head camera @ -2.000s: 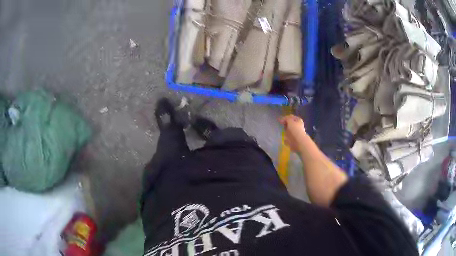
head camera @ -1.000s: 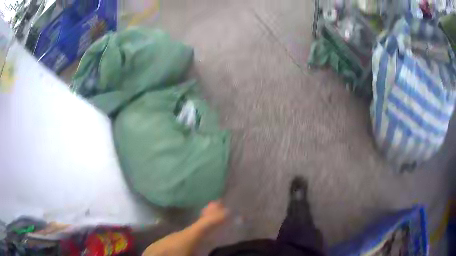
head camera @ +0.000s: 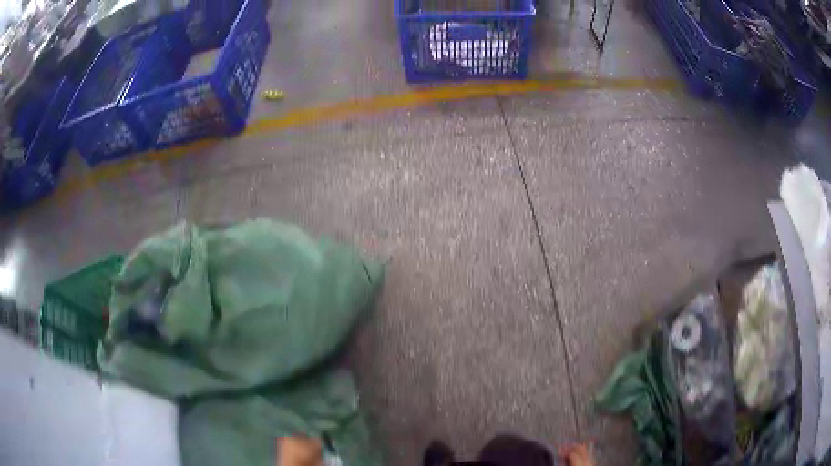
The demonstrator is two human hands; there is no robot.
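Note:
Two bulky green cloth sacks lie on the floor at the left; the upper sack (head camera: 246, 300) rests against the lower one (head camera: 264, 428). My left hand (head camera: 299, 450) is at the bottom edge, cut off, in front of the lower sack; its fingers are too blurred to read. My right hand (head camera: 577, 454) is a small piece at the bottom edge over the floor, also cut off. Whether either hand holds anything does not show.
Blue plastic crates (head camera: 182, 100) stand at the upper left, one (head camera: 466, 44) at the top middle, others (head camera: 729, 55) upper right. A green crate (head camera: 75, 314) and white surface (head camera: 91, 410) are left. Clear bags (head camera: 700, 373) and green cloth (head camera: 642, 396) lie lower right.
The view has turned from the crate of tied bundles to the sacks, then up to the aisle. The striped bag has left view. My right hand has come in at the bottom edge.

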